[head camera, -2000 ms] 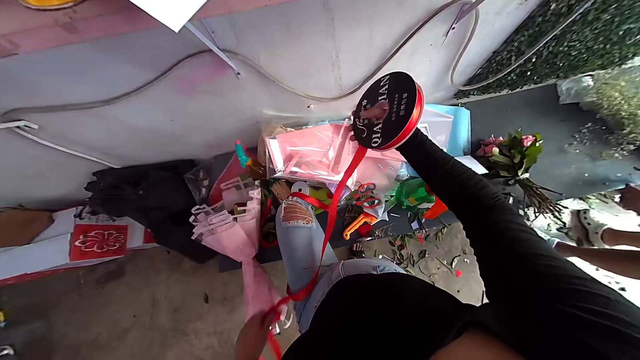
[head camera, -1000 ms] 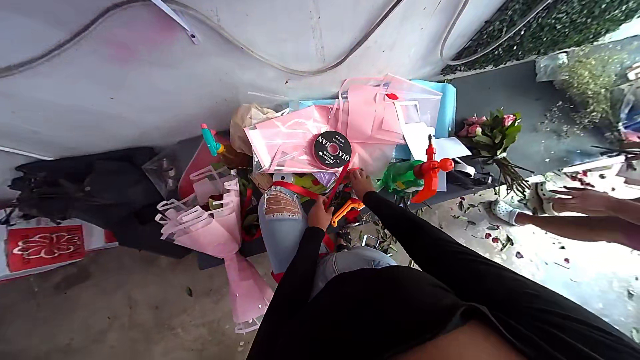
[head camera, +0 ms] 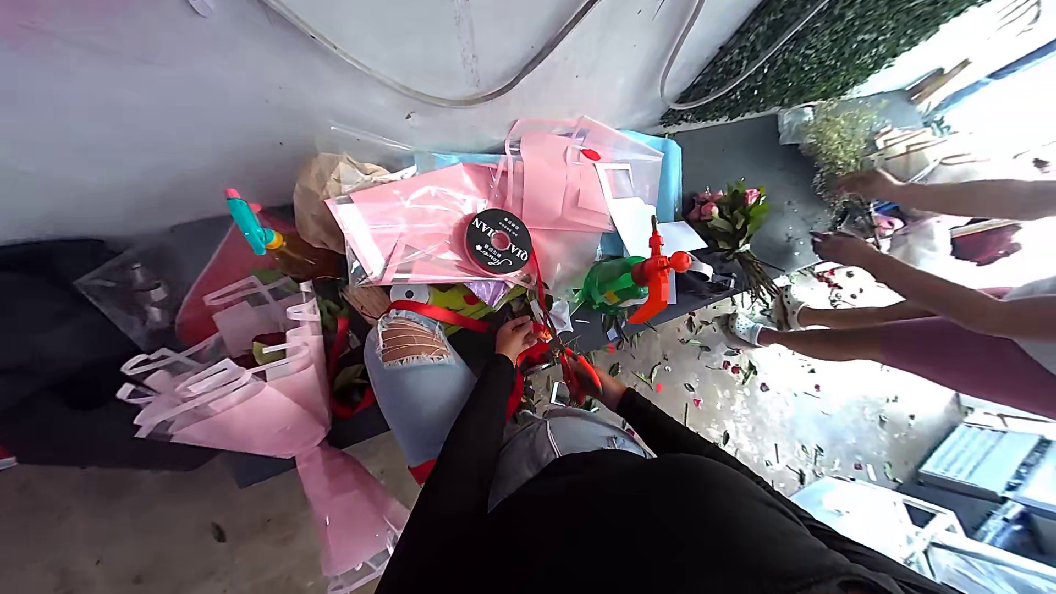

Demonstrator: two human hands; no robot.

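My left hand (head camera: 516,338) pinches the red ribbon (head camera: 441,315) beside my knee. In my right hand (head camera: 605,386) are orange-handled scissors (head camera: 583,373), whose blades point up toward the ribbon near my left fingers; whether they touch it I cannot tell. A black-faced ribbon spool (head camera: 499,241) lies on pink wrapping sheets (head camera: 429,214), with red ribbon running down from it. Left of my knee stands a bouquet wrapper of pink paper (head camera: 247,396), its lower part narrowing toward the floor. Red ribbon also hangs below my knee.
A green spray bottle (head camera: 615,283) with an orange head stands right of the spool, an amber one (head camera: 285,247) to the left. Pink roses (head camera: 726,214) lie on the dark bench (head camera: 726,148). At right a person's hands (head camera: 854,247) work with stems. Cuttings litter the floor.
Two seconds ago the spool was held up in a hand; it then came to lie on the pink sheets. The orange-handled scissors, earlier lying by my knee, are now in my right hand.
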